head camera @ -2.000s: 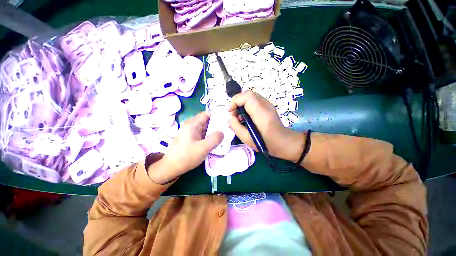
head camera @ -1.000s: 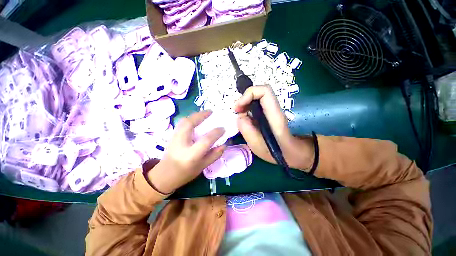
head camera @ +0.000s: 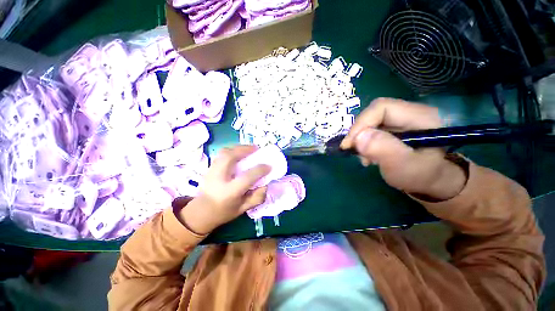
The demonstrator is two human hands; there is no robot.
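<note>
My left hand [head camera: 228, 188] grips a pale pink shell [head camera: 272, 164] by its left side, with fingers over it. My right hand [head camera: 404, 149] holds a black soldering iron [head camera: 450, 135] nearly level, its thin metal tip pointing left towards the held shell. Whether the tip touches the shell I cannot tell. Another pink shell [head camera: 285, 195] lies on the bench just below the held one, over narrow clear strips [head camera: 259, 227]. A heap of small cream-white inserts [head camera: 292, 94] lies just beyond my hands.
A clear plastic bag [head camera: 30, 212] with many pink shells, some loose beside it, covers the left of the green bench [head camera: 331, 203]. A brown cardboard box [head camera: 243, 45] of shells stands at the back. A round-grille fan [head camera: 420, 50] and dark cables are at the right.
My right hand has moved right and swung the iron from upright to nearly level, tip leftwards. My left hand has closed on the shell. The view has shifted slightly.
</note>
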